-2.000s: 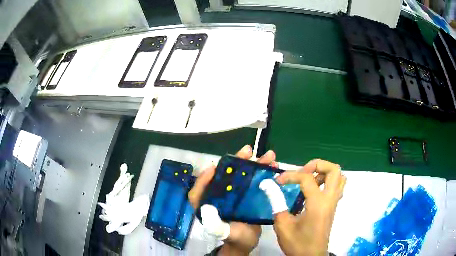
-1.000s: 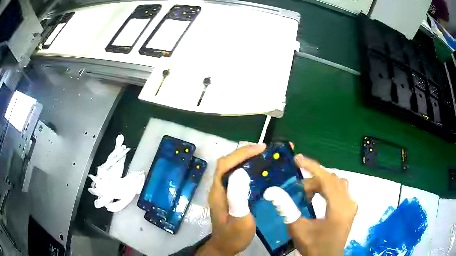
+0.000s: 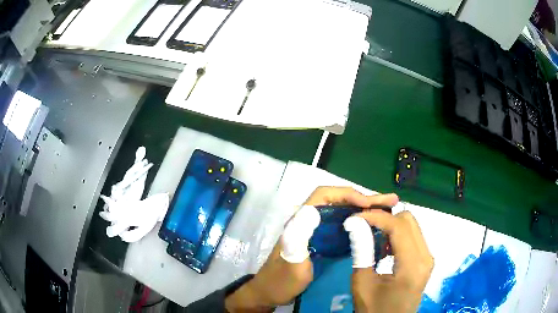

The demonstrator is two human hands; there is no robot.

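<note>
A blue-filmed phone housing (image 3: 333, 235) is held between both hands, its black top end towards the far side. My left hand (image 3: 290, 257) grips its left and far edge, with a white finger cot on the thumb. My right hand (image 3: 391, 257) grips its right side, with a white cot on the thumb over the housing's face. The fingers hide much of the black end, and the lower blue part runs out of the picture. Two blue-filmed housings (image 3: 194, 195) lie overlapping on the white mat (image 3: 260, 168) to the left.
A white platform (image 3: 293, 67) with several middle frames (image 3: 202, 24) stands behind. A middle frame (image 3: 428, 175) lies on the green bench (image 3: 391, 122). A black tray (image 3: 495, 104) is at far right. Crumpled blue film (image 3: 480, 281) lies right, a white crumpled heap (image 3: 131, 205) left, beside a metal machine (image 3: 79, 134).
The held housing has tilted, its black end now looking shorter, and both thumbs lie along it. The camera view has shifted, moving the platform up and the bench frame left in the picture.
</note>
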